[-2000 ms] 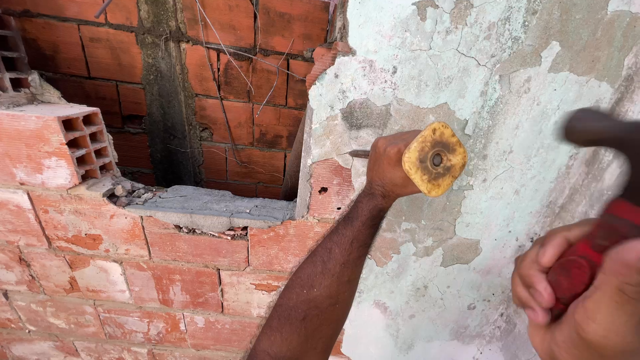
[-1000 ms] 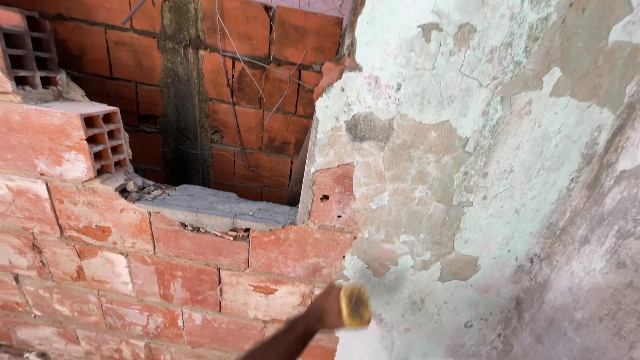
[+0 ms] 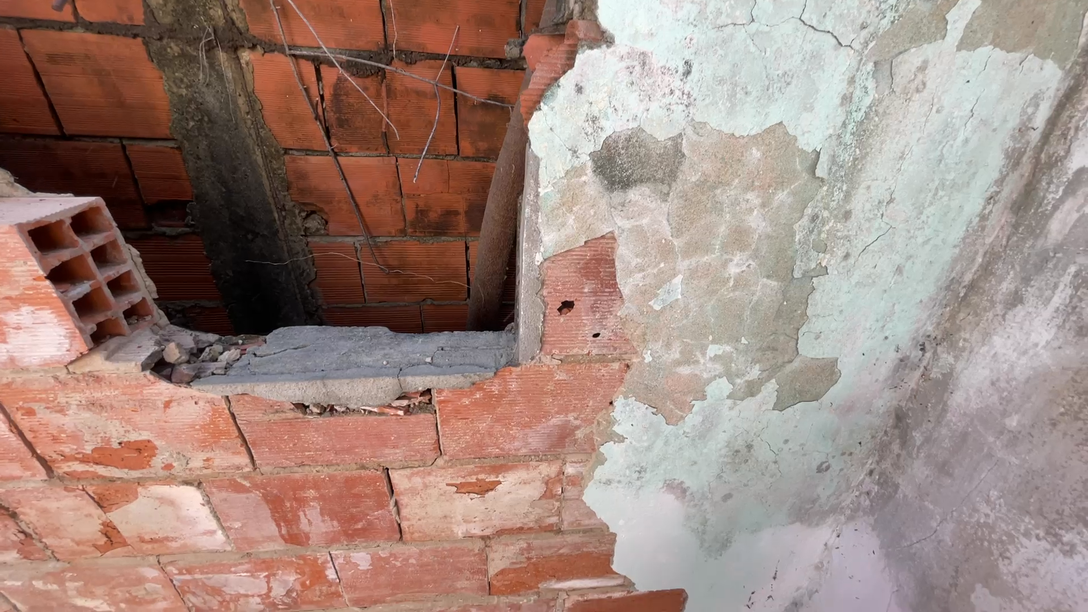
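Neither of my hands shows in the head view now, nor do the hammer and the yellow-ended tool. A wall of red hollow clay bricks (image 3: 340,510) fills the lower left. At right, cracked pale-green plaster (image 3: 892,280) covers the wall, with a patch of bare grey-brown render (image 3: 722,255) in it. Left of that patch, a piece of exposed brick (image 3: 586,297) has two small holes. The plaster ends in a ragged edge against the bricks below.
A wall opening has a rough grey mortar sill (image 3: 365,357) with rubble (image 3: 191,353) at its left. An open-celled hollow brick (image 3: 89,272) borders it. Behind stand a dark concrete column (image 3: 229,170), thin wires (image 3: 327,140) and a brown pipe (image 3: 501,212).
My left hand, with the yellow-ended tool, went from the plaster down to the bottom edge, then out of view. My right hand and the hammer, seen two seconds ago, are out of view too.
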